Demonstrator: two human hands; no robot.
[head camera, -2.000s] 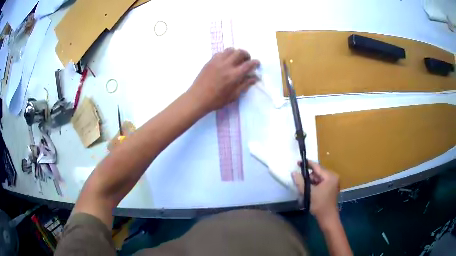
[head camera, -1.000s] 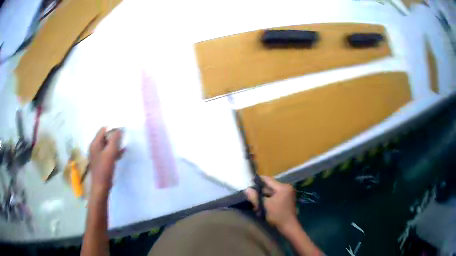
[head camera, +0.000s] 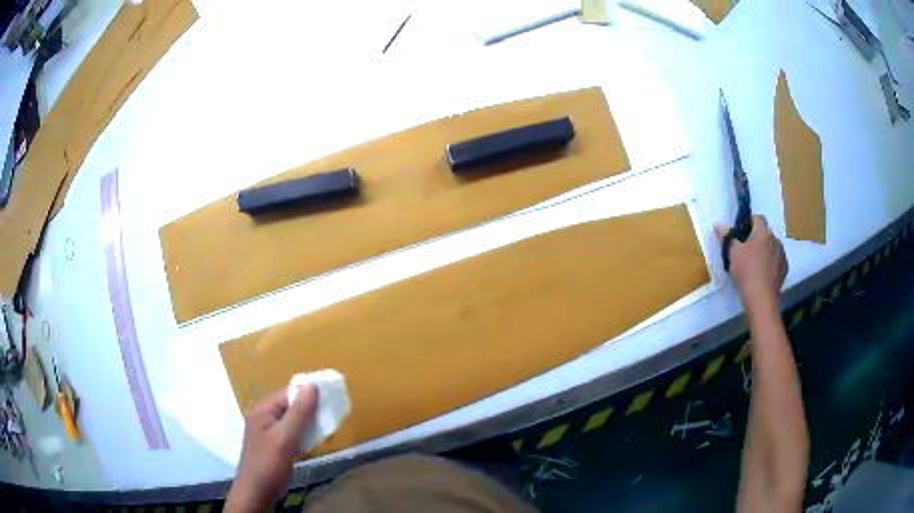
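Two long tan pattern pieces lie side by side with a white gap between, the far one (head camera: 401, 210) and the near one (head camera: 481, 311). Two black pattern weights, left (head camera: 299, 191) and right (head camera: 511, 144), rest on the far piece. White fabric (head camera: 656, 180) shows around them. My left hand (head camera: 276, 436) holds a small white piece of cloth (head camera: 326, 409) over the near piece's left end. My right hand (head camera: 757, 263) holds the black tailor's shears (head camera: 739, 180) right of the patterns, blades pointing away and looking closed.
A clear ruler with pink-purple grid (head camera: 130, 321) lies at left. A small tan pattern piece (head camera: 800, 165) lies right of the shears. Large tan card (head camera: 90, 90) is at far left, with an orange-handled tool (head camera: 68, 409) below. A thin pen (head camera: 397, 33) lies at the back. The grey table edge (head camera: 641, 363) curves along the front.
The view has shifted right along the table. My right hand has moved the shears from the patterns' left end to beyond their right end. My left hand now holds white cloth over the near piece.
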